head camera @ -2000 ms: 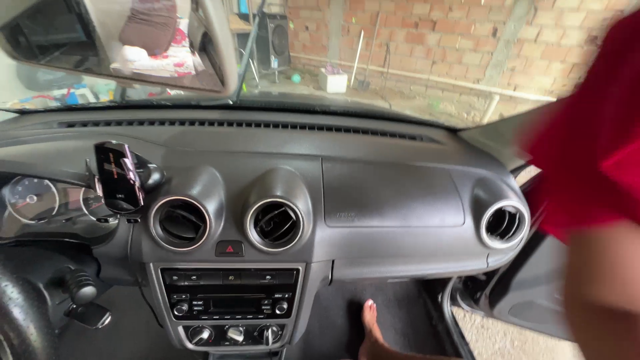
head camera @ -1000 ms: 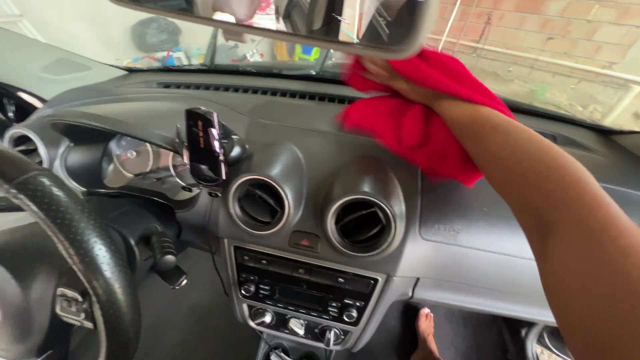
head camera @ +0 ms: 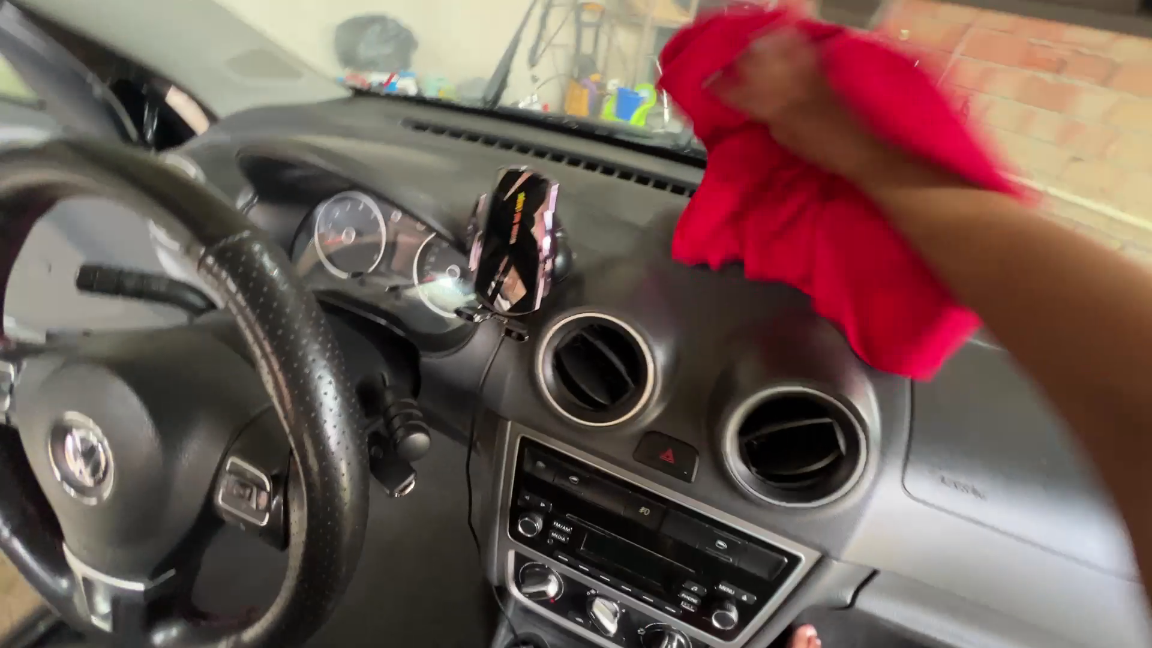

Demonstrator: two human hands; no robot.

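My right hand, blurred, reaches in from the right and is closed on a red cloth. The cloth hangs in loose folds over the top of the grey car dashboard, close to the windshield and above the two round centre air vents. It covers part of the defroster grille. My fingers are partly hidden in the cloth, and whether the cloth presses on the dashboard under them I cannot tell. My left hand is not in view.
A phone stands in a holder left of the vents, with a cable hanging down. The steering wheel fills the left side. The car stereo is below the vents, and toes show at the bottom edge.
The red cloth, at the frame's right edge two seconds ago, is now over the middle of the dashboard beside the windshield. The view has swung toward the steering wheel.
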